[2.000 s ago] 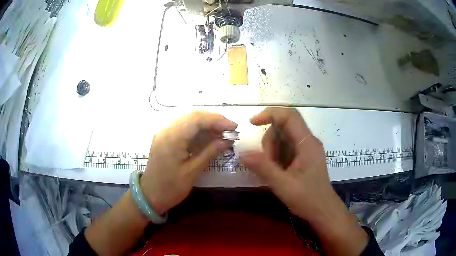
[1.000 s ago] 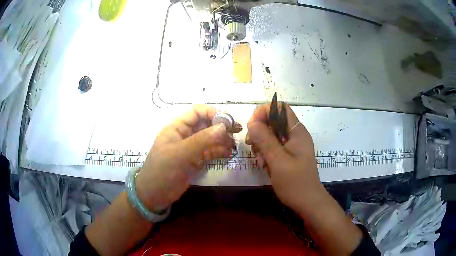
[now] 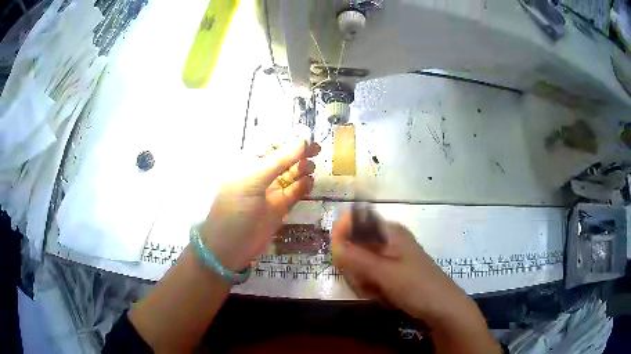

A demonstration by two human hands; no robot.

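My left hand (image 3: 256, 190) reaches toward the needle and presser foot area (image 3: 303, 110). Its fingertips are close together just below the metal parts, washed out by glare. I cannot tell whether they pinch anything. The small round piece is not visible. My right hand (image 3: 394, 269) is shut around the dark thread snips (image 3: 367, 222), which are blurred. It is over the front edge of the table, right of my left hand.
The white sewing machine head (image 3: 415, 34) spans the top. A tan strip (image 3: 344, 151) lies right of the needle. A yellow-green tool (image 3: 209, 45) lies upper left. A brown scrap (image 3: 301, 238) lies at the table ruler (image 3: 484, 265). A grey parts tray (image 3: 596, 249) sits right; white fabric (image 3: 41, 138) lies left.
The view has tilted up, showing more of the machine head. My left hand has moved forward to the needle area, and the round piece no longer shows. My right hand still holds the snips.
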